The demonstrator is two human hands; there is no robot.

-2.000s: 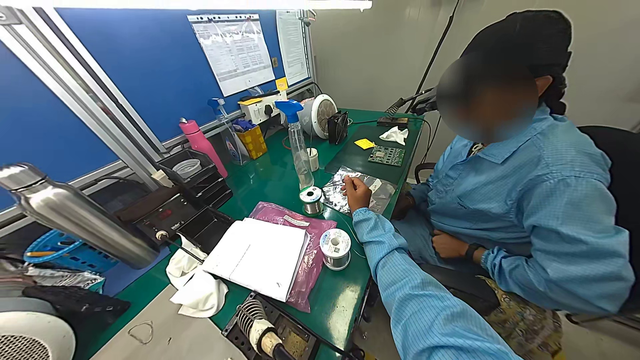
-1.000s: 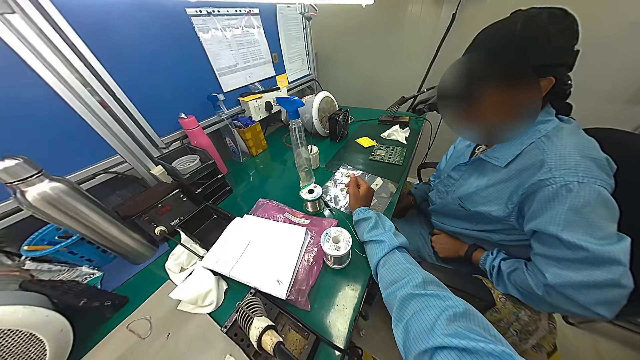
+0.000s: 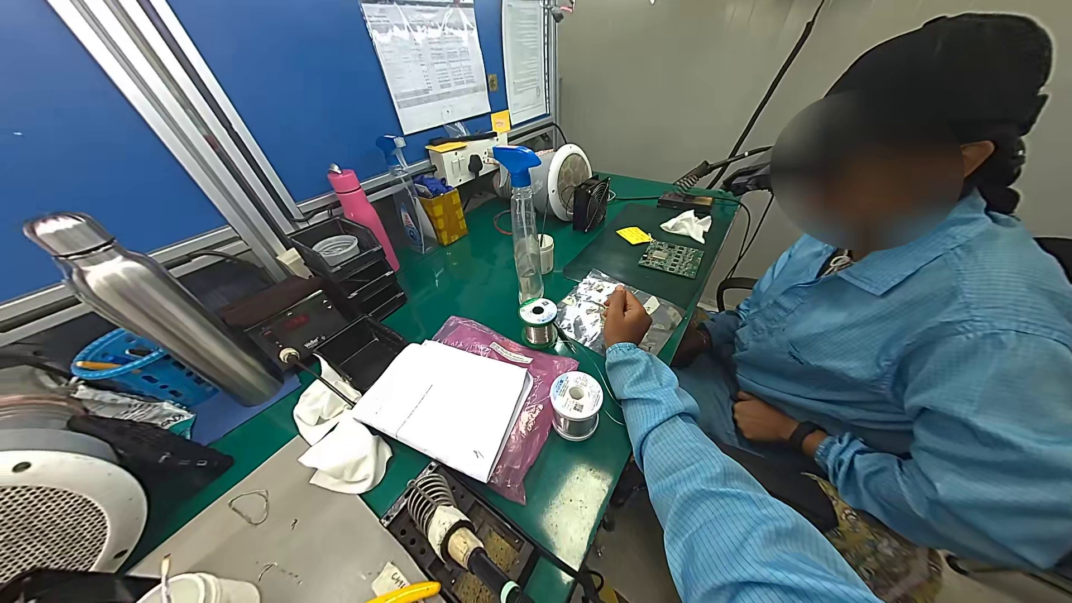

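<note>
My right hand [image 3: 626,316], in a blue sleeve, reaches across the bench over a clear plastic bag [image 3: 662,314] with small silvery pieces. Its fingers are curled, and whether they pinch the bag or something small cannot be made out. Just left of it stands a spool of solder wire [image 3: 538,322], with a larger spool [image 3: 576,406] nearer the bench edge. A spray bottle with a blue head [image 3: 526,226] stands behind the small spool. Beyond the bag, a green circuit board [image 3: 671,259] lies on a dark mat. My left hand is out of view.
A co-worker [image 3: 921,352] sits at the right. White papers [image 3: 448,406] lie on a pink plastic bag [image 3: 540,377]. In front is a soldering iron in its coiled holder [image 3: 448,519]. A steel bottle [image 3: 167,310], black trays [image 3: 356,268] and a white cloth [image 3: 343,452] are at the left.
</note>
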